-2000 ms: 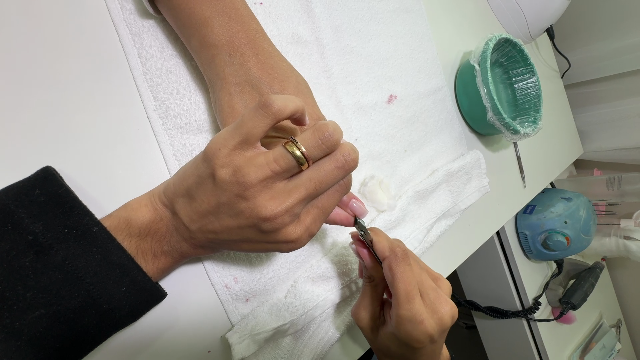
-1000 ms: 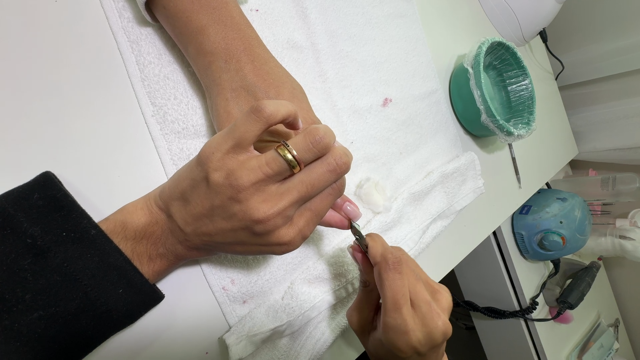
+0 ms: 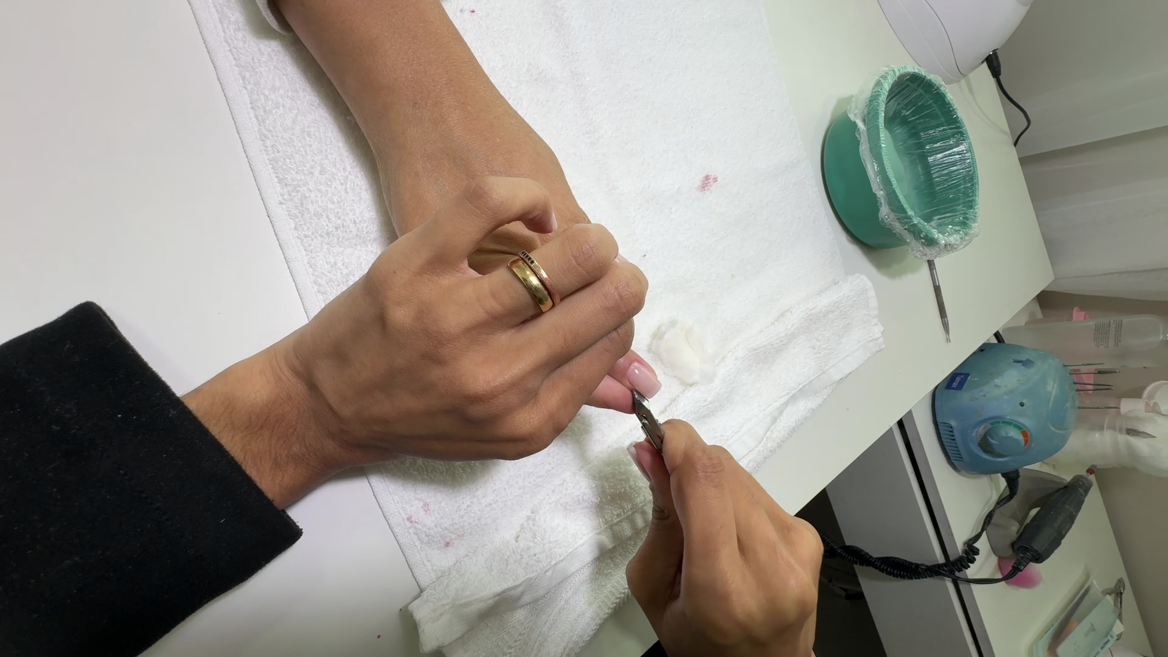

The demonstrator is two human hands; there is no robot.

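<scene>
My left hand (image 3: 484,338), with a gold ring (image 3: 532,282) on one finger and a black sleeve at the wrist, is closed around the fingers of another person's hand. That person's forearm (image 3: 429,109) comes in from the top and lies on a white towel (image 3: 602,82). One fingertip with a glossy pale pink nail (image 3: 642,378) sticks out below my fingers. My right hand (image 3: 730,547) holds metal cuticle nippers (image 3: 648,422), their tip touching the skin beside that nail. The handles are mostly hidden in my palm. A cotton pad (image 3: 683,350) lies on the towel close by.
A green bowl (image 3: 849,182) lined with clear plastic stands at the upper right, a thin metal tool (image 3: 939,301) beside it. Further right are a blue nail drill unit (image 3: 1004,406), its corded handpiece (image 3: 1054,520) and a clear bottle (image 3: 1118,338). A white device (image 3: 958,32) stands at the top.
The nippers have shifted slightly at the fingertip and their angle differs a little. My left hand keeps its hold on the other person's fingers.
</scene>
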